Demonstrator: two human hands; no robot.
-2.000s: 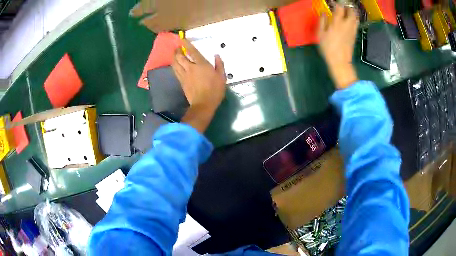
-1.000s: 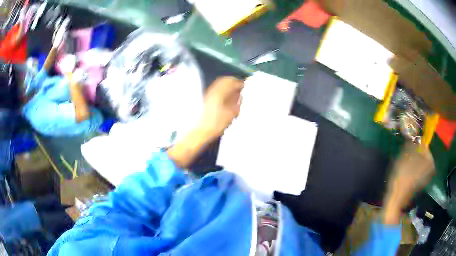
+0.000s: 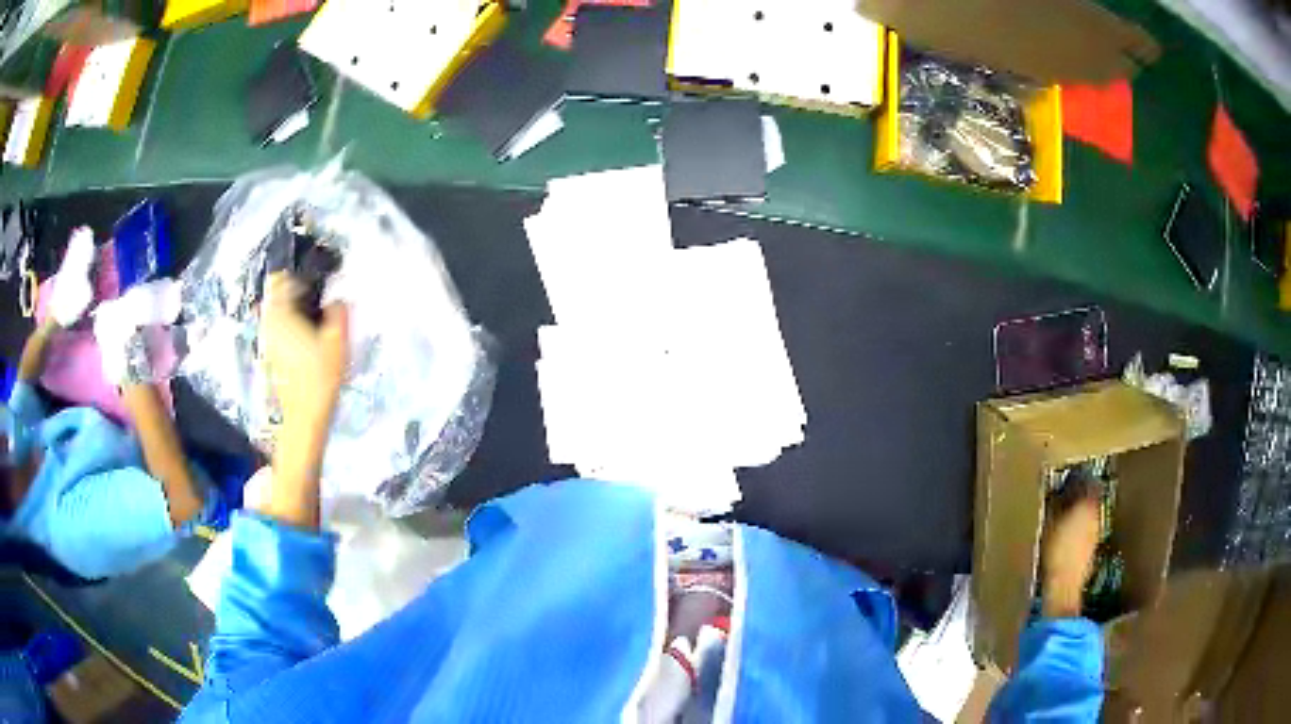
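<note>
My left hand is at the mouth of a large clear poly bag on the left, with its fingers at a black bundle. Whether it grips the bundle is hard to tell. My right hand reaches down into an open brown carton on the right. Small green-and-silver cells show beside it, and its fingertips are partly hidden. White card inserts lie in an overlapping stack on the black mat between my hands.
The green belt carries yellow boxes, one open with bagged accessories, black flat units and red cards. A dark smartphone lies behind the carton. Another worker in blue is at the left. A shiny film heap is far right.
The view has swung. My left hand has gone from beside the white cards into the clear bag. My right hand has moved from the open yellow box into the brown carton.
</note>
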